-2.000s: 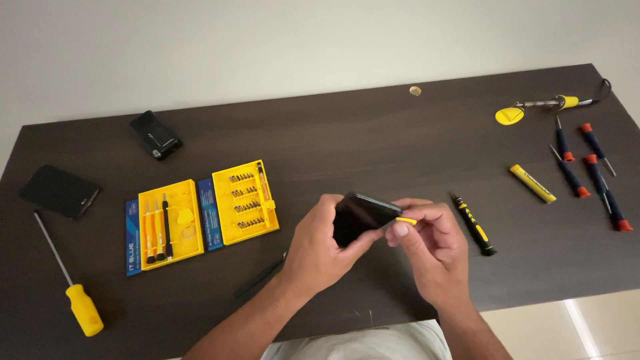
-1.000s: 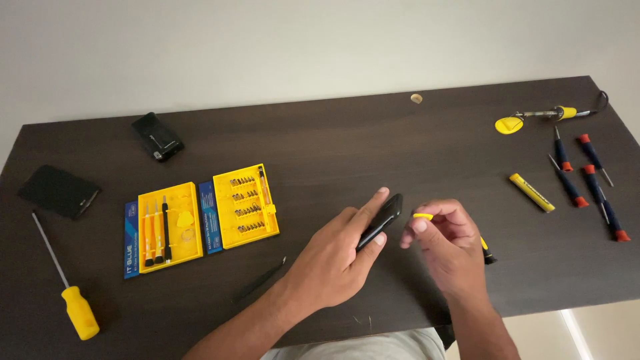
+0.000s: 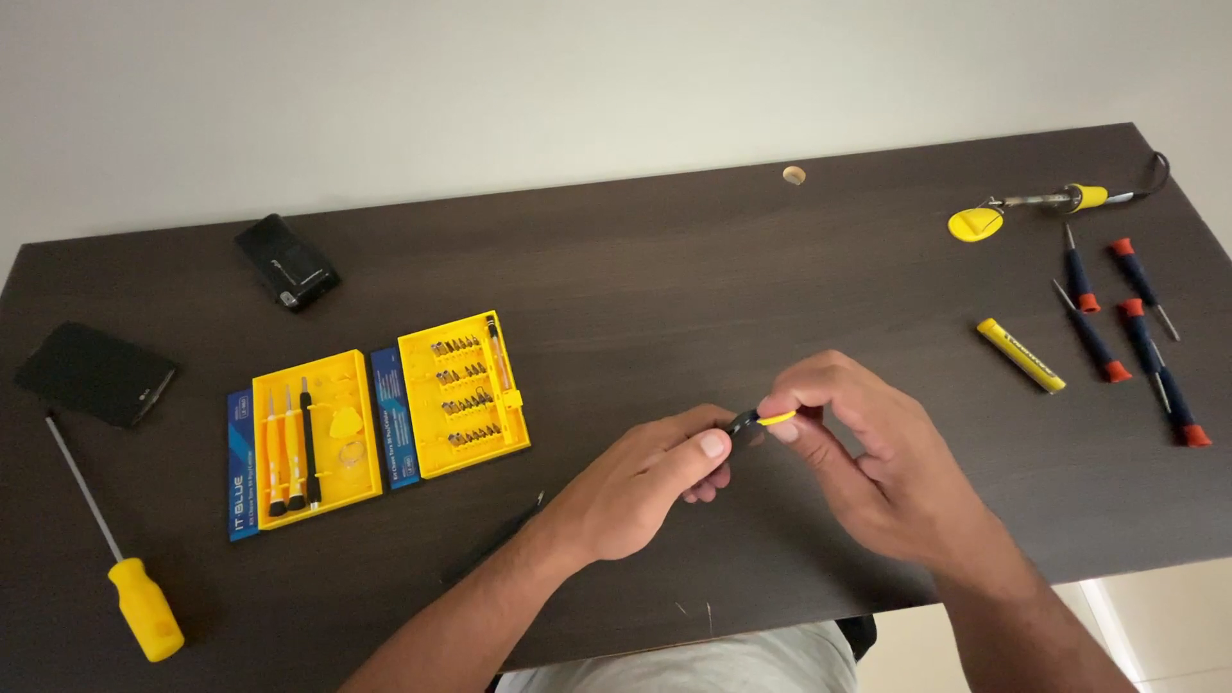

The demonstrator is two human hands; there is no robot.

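Near the front middle of the dark wooden desk, my left hand [image 3: 650, 481] grips a black phone [image 3: 742, 422], which is turned edge-on so that little of it shows between thumb and fingers. My right hand [image 3: 866, 462] pinches a thin yellow plastic opening pick [image 3: 777, 419] between thumb and fingers, its edge against the end of the phone. Whether the pick sits inside the phone's seam, I cannot tell.
Left of my hands lies an open yellow screwdriver bit case [image 3: 390, 423]; beyond are two black phones [image 3: 287, 262] [image 3: 94, 373] and a yellow-handled screwdriver [image 3: 144, 608]. On the right are a soldering iron [image 3: 1088, 197], a yellow tube [image 3: 1020, 355] and several small screwdrivers [image 3: 1090, 330].
The phone has been turned from showing its flat face to edge-on. The yellow pick, apart from the phone a second ago, now meets its end. The black and yellow screwdriver is no longer visible.
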